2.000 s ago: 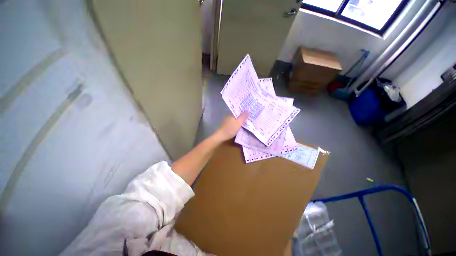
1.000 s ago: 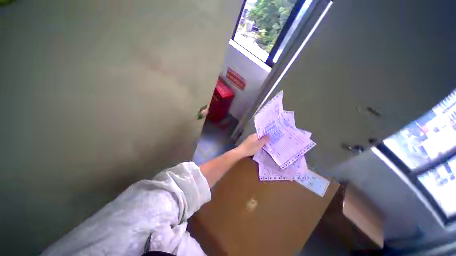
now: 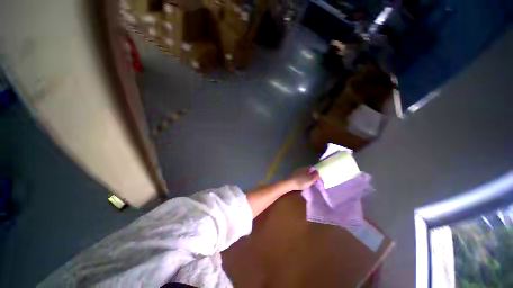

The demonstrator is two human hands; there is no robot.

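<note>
My left hand [image 3: 305,178] is shut on the left edge of a fan of pink delivery notes [image 3: 342,203]. A pale yellow sheet [image 3: 339,169] lies on top, and the print is blurred. The notes are above the far end of a brown cardboard carton [image 3: 281,242] close in front of my body. A white label [image 3: 368,235] shows on the carton near its right corner. My right hand is not in view.
Stacked brown cartons [image 3: 208,39] stand at the top left. More cartons [image 3: 354,107] with a white sheet are ahead right. A pale door or wall edge [image 3: 90,107] is on the left, a window [image 3: 478,242] at the lower right. Yellow tape [image 3: 277,158] marks the grey floor.
The view has passed from the doorway into a darker area with cartons. My left hand still holds the notes, and a yellow sheet now shows on top. The carton is still in front of me.
</note>
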